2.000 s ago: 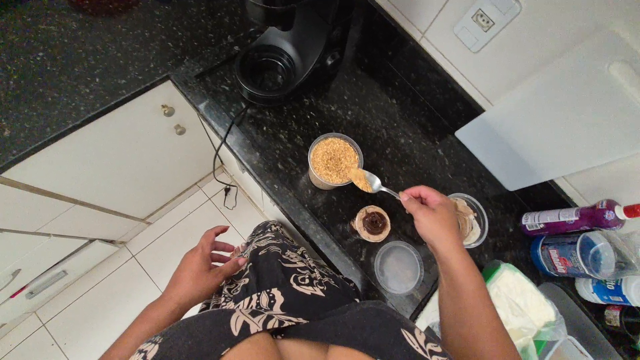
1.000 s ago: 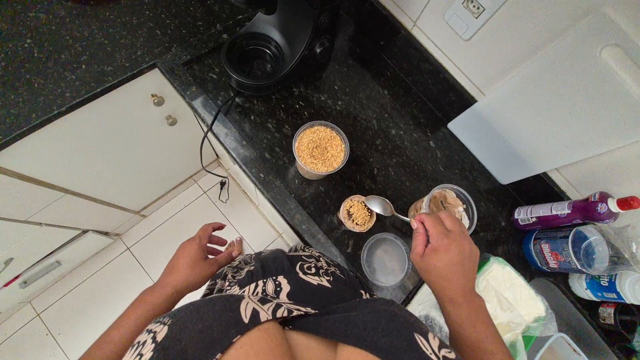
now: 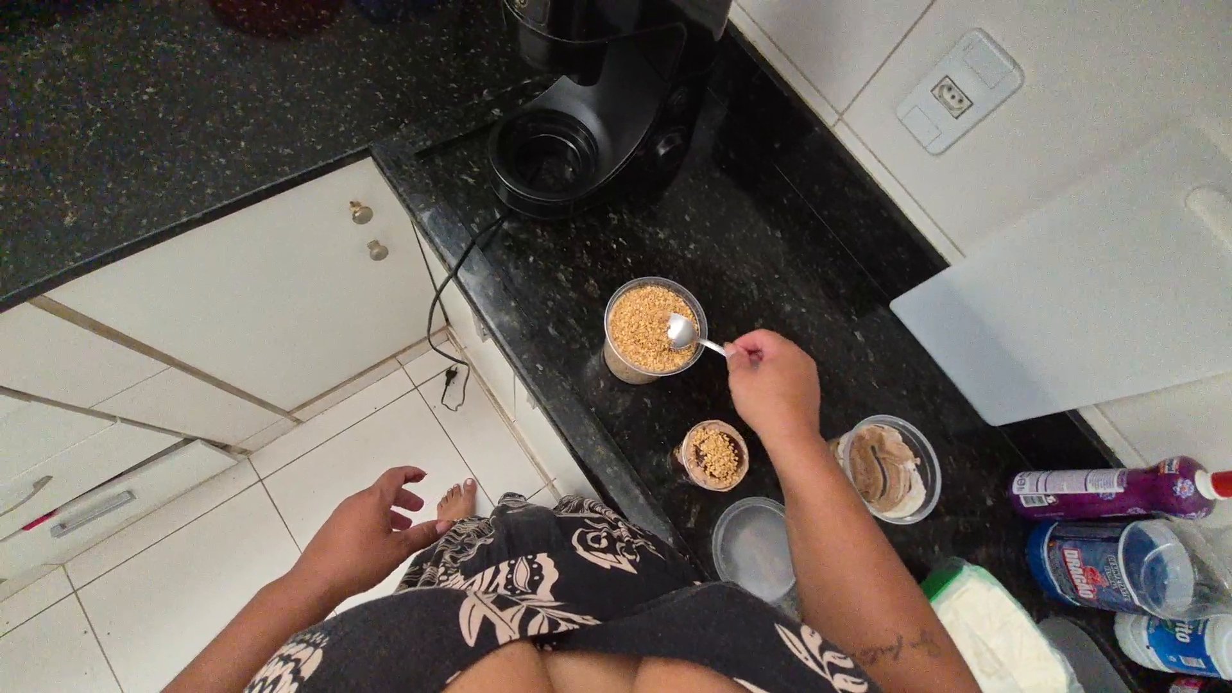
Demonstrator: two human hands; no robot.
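Observation:
A metal spoon (image 3: 682,332) is in my right hand (image 3: 773,382), its bowl over the chopped nuts (image 3: 647,322) in a tall clear plastic container (image 3: 626,366). Below it stands a small cup (image 3: 715,455) topped with a heap of the same golden bits. A round translucent lid (image 3: 754,547) lies near the counter's front edge, partly behind my forearm. Right of my forearm sits a clear tub (image 3: 890,469) with brown and whitish cream. My left hand (image 3: 371,525) hangs before the counter with fingers apart, holding nothing.
A black coffee maker (image 3: 587,135) with its cord stands farther back. A white cutting board (image 3: 1078,289) leans on the tiled wall below a socket (image 3: 953,96). Several bottles, including a purple one (image 3: 1107,489), and a bag with white contents (image 3: 991,626) are at the right.
My right hand has moved the spoon from the small cup back over the nut container. Two seconds ago the spoon carried nuts and the cup showed a dark top; now nuts lie on it.

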